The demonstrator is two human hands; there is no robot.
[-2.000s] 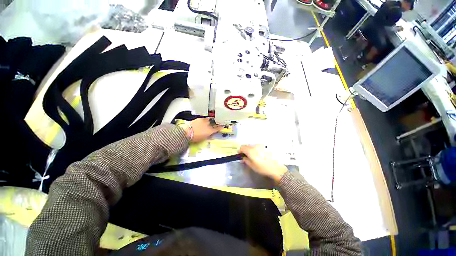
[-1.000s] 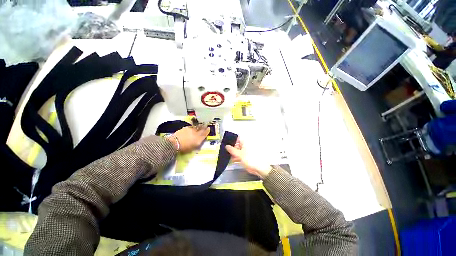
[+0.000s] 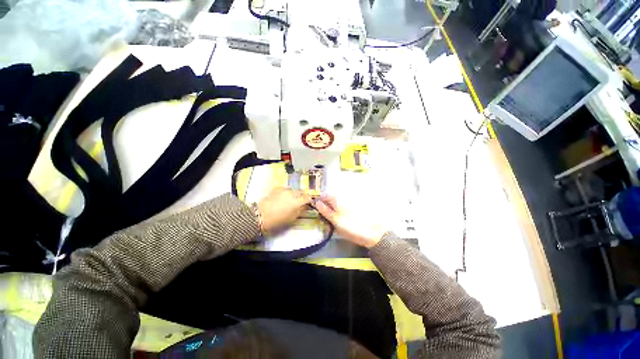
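Observation:
My left hand (image 3: 282,209) and my right hand (image 3: 349,220) meet just in front of the presser foot (image 3: 312,184) of the white sewing machine head (image 3: 316,105). Both hold a black fabric band (image 3: 298,252) between their fingertips. The band loops below the hands and runs left; another part curves left of the machine head. The fingers hide the ends of the band. A yellow attachment (image 3: 354,158) lies right of the needle area.
Black bands (image 3: 151,165) fan out at left. A black stack (image 3: 281,298) lies along the front edge. Tied black bundles (image 3: 28,126) and a clear plastic bag (image 3: 63,31) are at far left. A screen (image 3: 551,87) stands at right, with a cable (image 3: 466,203) across the table.
My right hand has moved left and its band end has come down to my left hand's fingertips. My left hand has shifted slightly down from the presser foot. The view has shifted a little.

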